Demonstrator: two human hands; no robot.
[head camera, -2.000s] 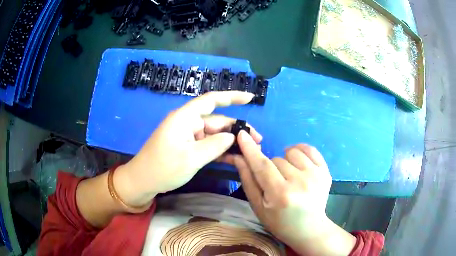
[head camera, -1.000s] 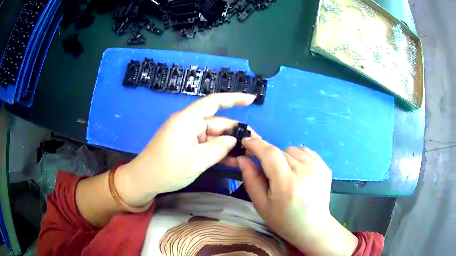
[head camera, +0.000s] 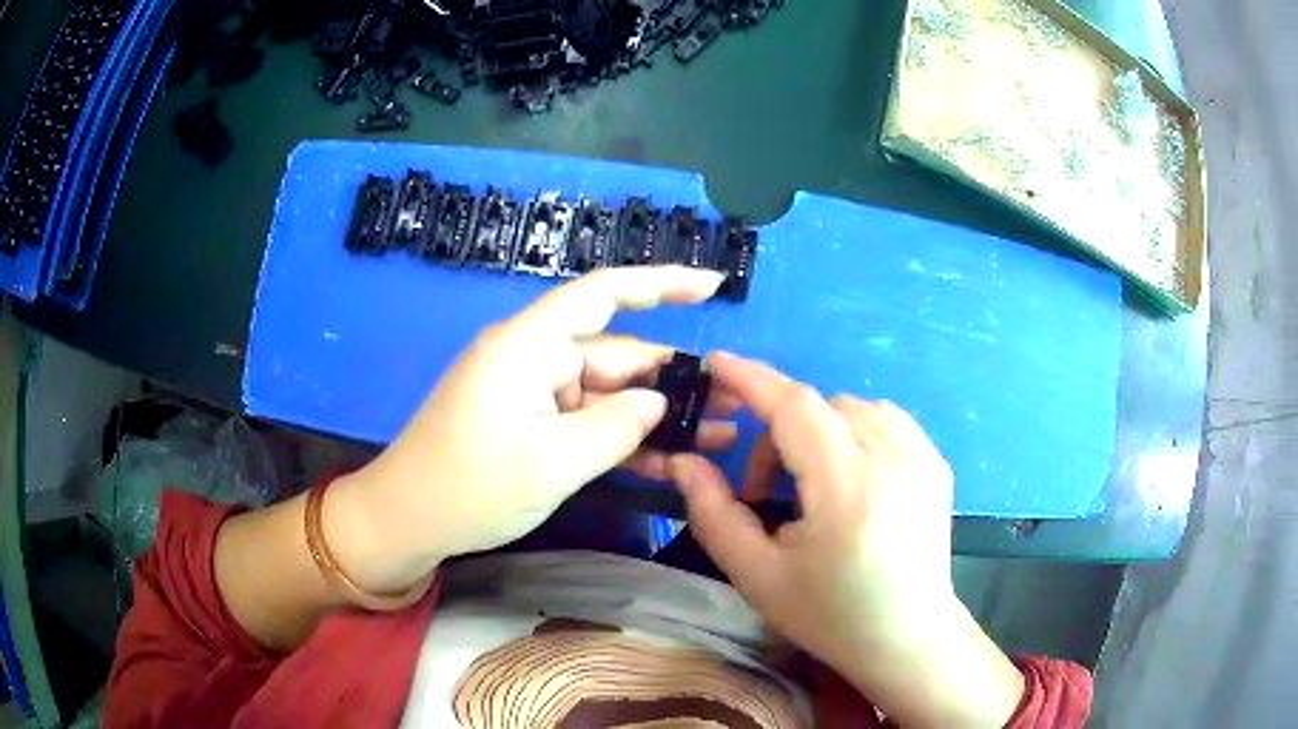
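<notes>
My left hand (head camera: 520, 413) holds a black plastic housing (head camera: 683, 402) upright between thumb and fingers, over the near edge of the blue board (head camera: 940, 342). My right hand (head camera: 840, 513) is at the housing's right side, its index fingertip at the upper end and its thumb at the lower end. No separate small part shows in the right fingertips. A row of finished black assemblies (head camera: 545, 232) stands side by side on the board; my left index finger reaches over the row's right end.
Loose black parts (head camera: 527, 43) lie heaped beyond the board. A shallow box (head camera: 1046, 135) with tiny silvery pieces stands at the far right. Stacked blue sheets with black units (head camera: 71, 157) are at far left. A clear plastic bag (head camera: 192, 491) is below the bench's left side.
My right index finger has moved off the housing's front to its upper right side, and the thumb is at its lower end. More of the housing's face shows. My left hand has hardly moved.
</notes>
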